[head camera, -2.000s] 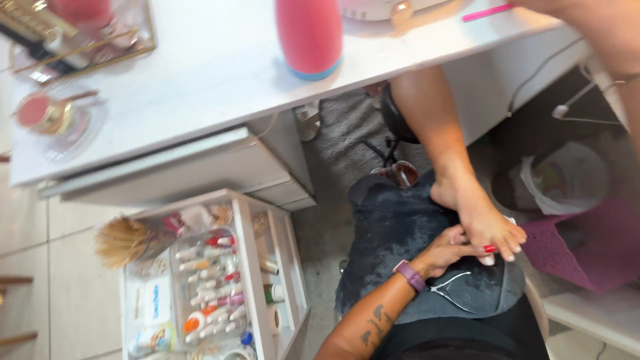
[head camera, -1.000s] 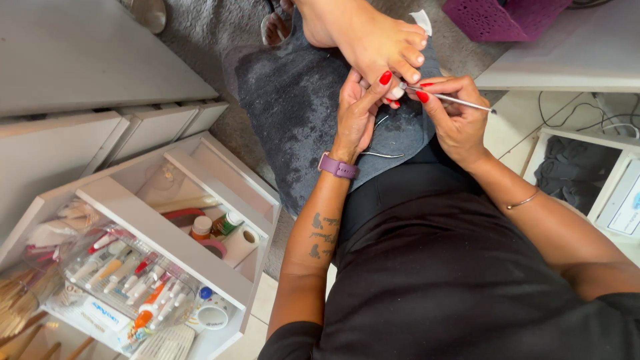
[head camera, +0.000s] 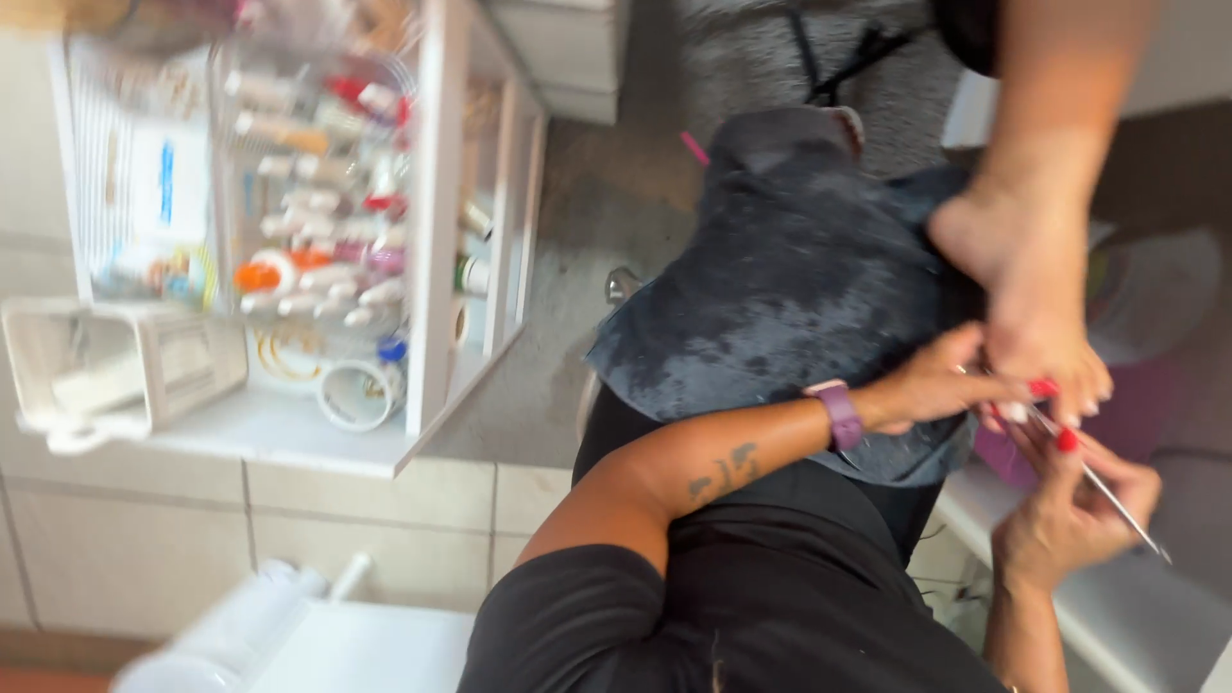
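Another person's bare foot reaches down from the upper right, its toes between my hands. My left hand, with red nails and a purple watch at the wrist, has its fingers and thumb closed on the toes. In my right hand is a slim metal nail tool, held like a pen with its working end at a toe. That tip is hidden among the fingers. A dark, dusty towel lies over my lap beneath the left wrist.
At left stands a white trolley with several bottles of nail polish, a white cup and a white plastic basket. A purple bin is behind the toes. A white surface sits at the lower left.
Two seconds ago only my left hand was at the foot; one second ago my right hand was there with the metal tool, as it is now. The view has swung considerably.
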